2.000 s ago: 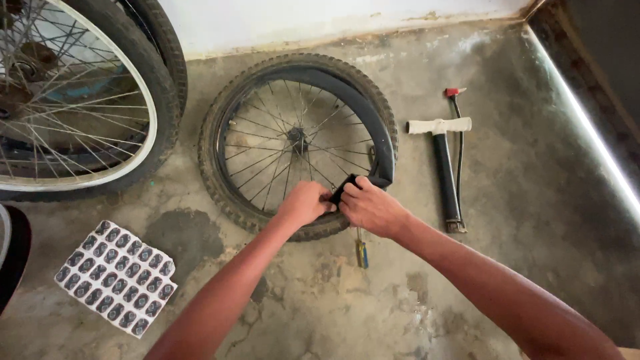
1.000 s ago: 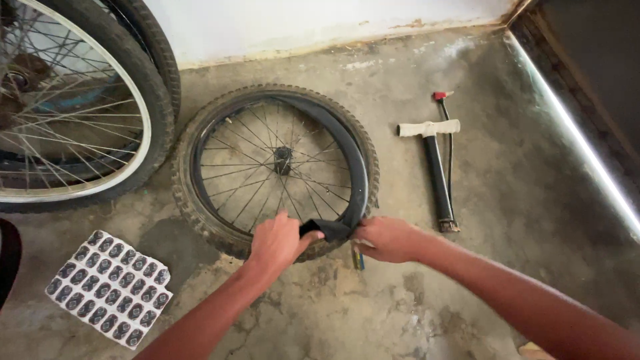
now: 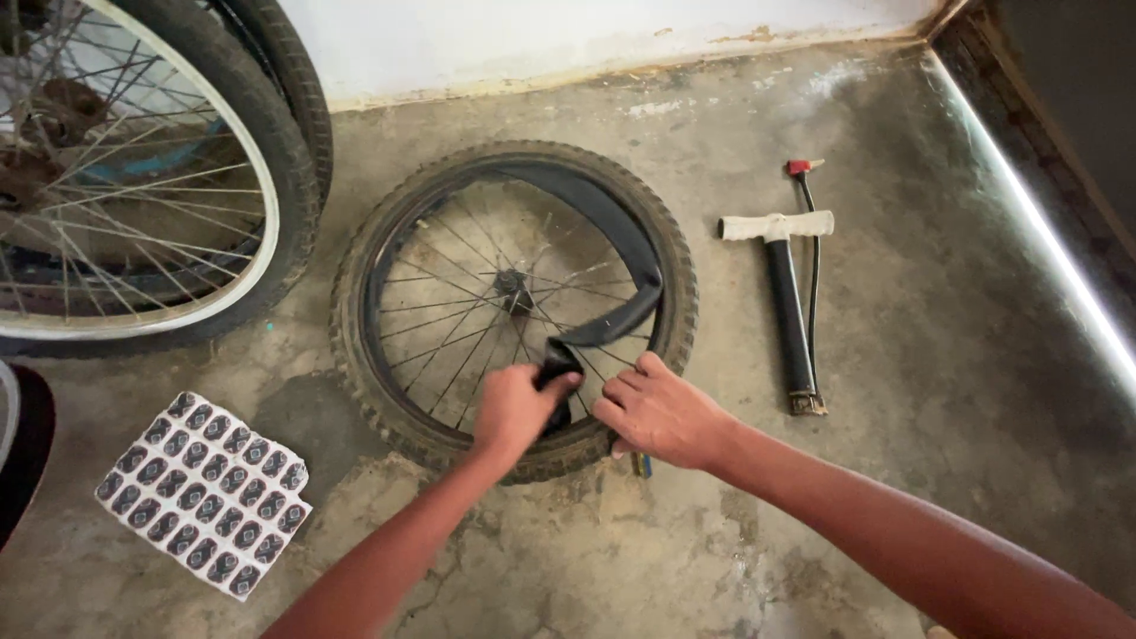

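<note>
A spoked bicycle wheel with a knobbly tyre [image 3: 355, 293] lies flat on the concrete floor. A black rubber inner tube [image 3: 612, 222] runs along the upper right of the rim, then folds inward across the spokes. My left hand [image 3: 519, 404] grips a crumpled part of that tube at the wheel's lower edge. My right hand [image 3: 661, 413] is at the tyre's lower right edge with its fingers curled; whether it pinches the tyre cannot be made out. Just under it, a small blue and yellow object [image 3: 642, 464] is partly hidden.
A hand pump [image 3: 785, 302] with a white handle lies to the right. More bicycle wheels [image 3: 275, 195] stand at the upper left by the white wall [image 3: 532, 40]. A sheet of patches [image 3: 204, 493] lies at the lower left, near a dark curved object [image 3: 31, 444].
The tube's lower right part, along the rim a second ago, now folds inward over the spokes. My left hand still holds the tube.
</note>
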